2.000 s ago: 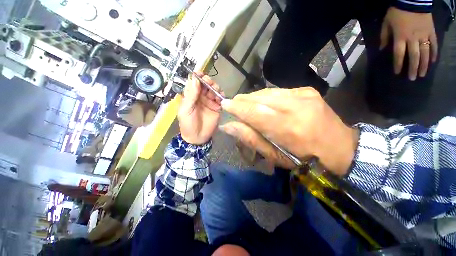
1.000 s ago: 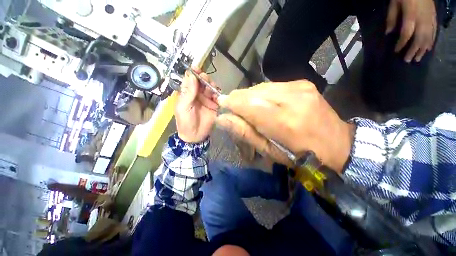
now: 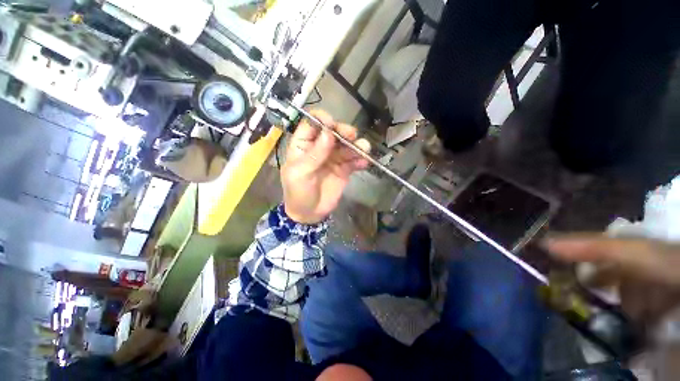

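A long screwdriver runs diagonally across the middle, its thin silver shaft bare along most of its length. Its tip end is at small metal parts beside the dark wheel of the white sewing machine; the exact contact is hidden. My left hand is palm up, its fingers around the shaft near the tip. My right hand is blurred and cut off by the right edge. It is at the yellow and black handle; its grip is unclear.
The white table top has a yellow edge strip beside my left forearm. A person's dark-clothed legs are close at the upper right. A dark rectangular treadle lies on the floor below the shaft. Metal stand bars are under the table.
My right hand has moved off the shaft, back and right to the handle, baring the shaft. My left hand has shifted slightly right. The other person's hand has left the view.
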